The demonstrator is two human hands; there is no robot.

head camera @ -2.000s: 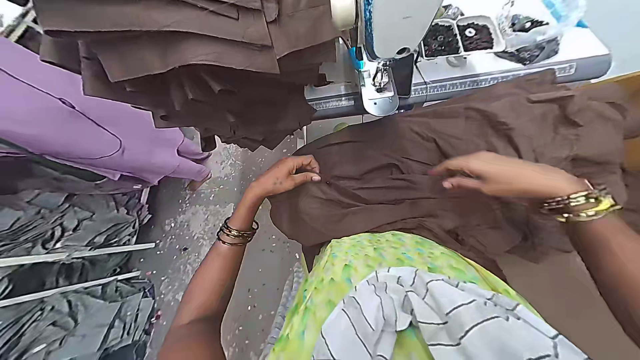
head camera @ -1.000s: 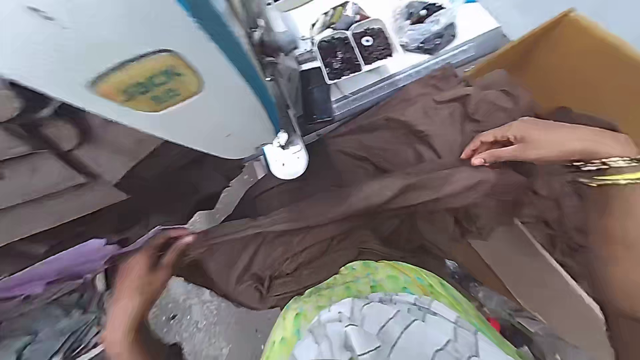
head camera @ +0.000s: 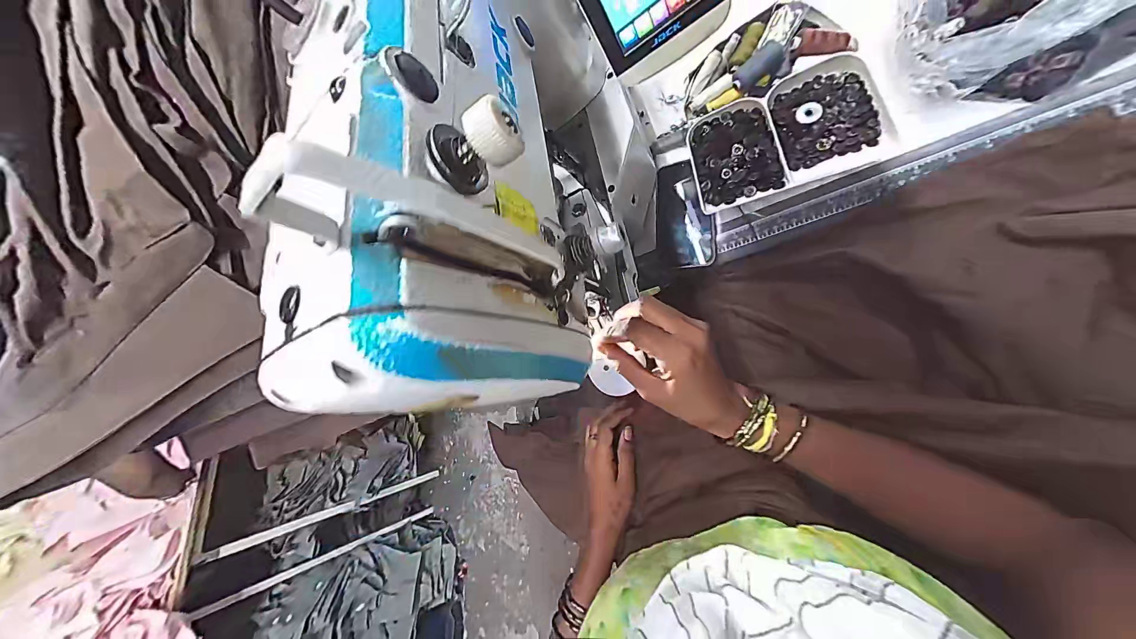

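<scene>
A white and blue Jack button-sewing machine [head camera: 426, 355] fills the upper middle. Brown fabric [head camera: 887, 355] spreads from under its head to the right and over my lap. My right hand [head camera: 666, 364] is at the round white guard by the needle area, thumb and fingertips pinched together; whether a button is between them is too small to tell. My left hand [head camera: 611, 470] lies on the fabric just below the head, fingers nearly straight and pointing at the machine. A white two-part tray [head camera: 785, 133] of dark buttons stands behind the fabric.
Beside the tray, on the white machine table, are thread snips and small tools [head camera: 754, 58], a plastic bag [head camera: 1003, 53] and a control screen [head camera: 657, 22]. Stacked brown fabric pieces [head camera: 133, 328] hang at the left. Grey fabric bundles [head camera: 355, 532] and pink cloth [head camera: 89, 568] lie below.
The right hand has moved from the fabric at the right to the machine head. The left hand has come in below the head. The view has shifted strongly toward the machine.
</scene>
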